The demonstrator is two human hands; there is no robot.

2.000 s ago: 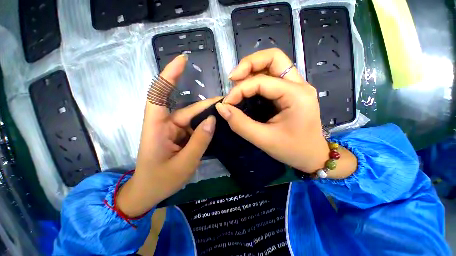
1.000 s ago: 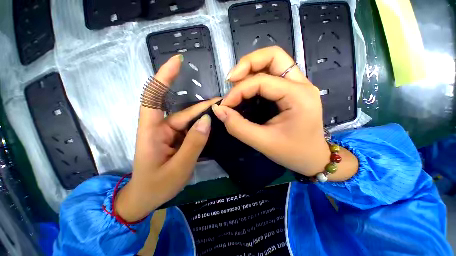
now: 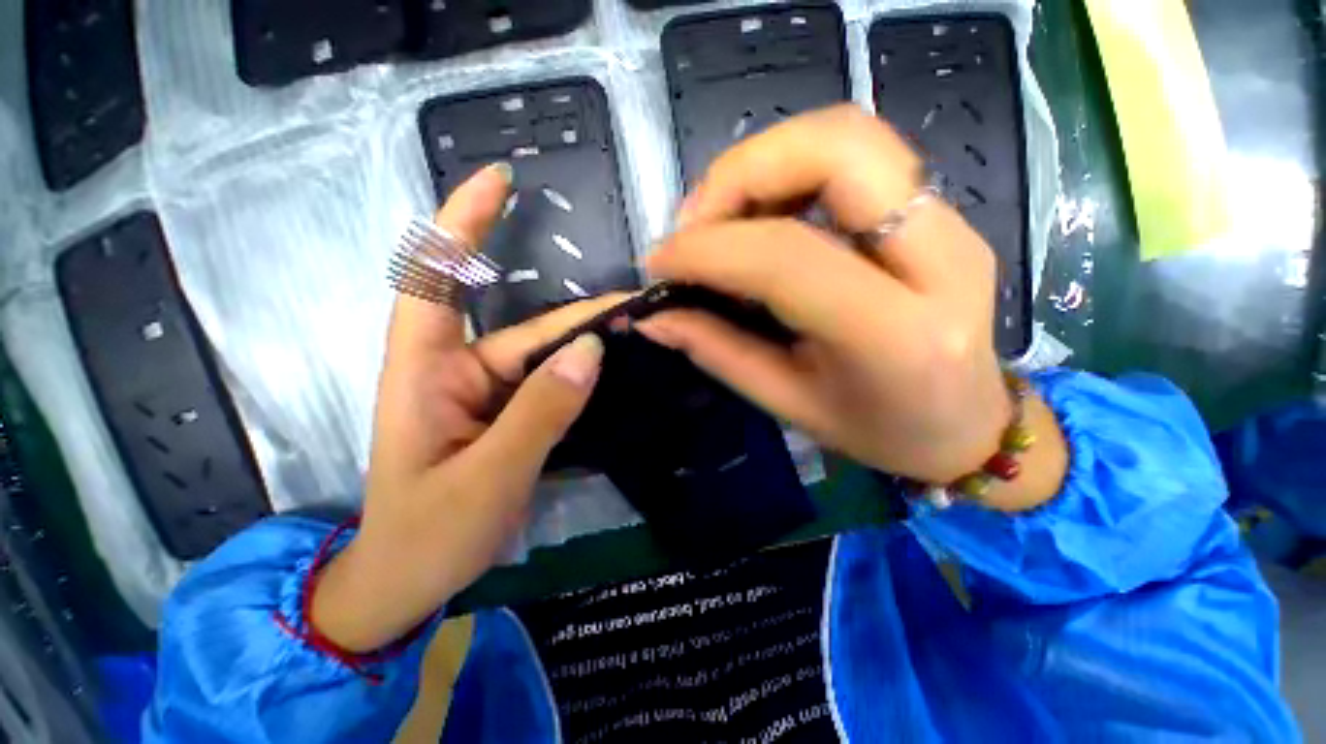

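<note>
A black phone housing [image 3: 713, 465] is held at a tilt over the tray's front edge, its lower part against the black shirt. My left hand [image 3: 465, 378] grips its upper left edge between thumb and fingers. A comb-like row of thin dark strips [image 3: 436, 265] lies across my raised left index finger. My right hand [image 3: 858, 291], slightly blurred, is at the housing's upper edge, thumb and fingertips close to it. Whether my right fingertips hold a strip or the housing's edge cannot be made out.
The whitish tray [image 3: 291, 262] holds several black housings, one of them [image 3: 157, 385] at the left and another [image 3: 545, 218] behind my left hand. A pale yellow liner strip [image 3: 1159, 131] lies right of the tray on the green bench [image 3: 1236, 320].
My right hand has moved slightly right and its fingers have opened a little from the pinch. The housing has tilted, showing its upper edge. My left hand has shifted slightly left.
</note>
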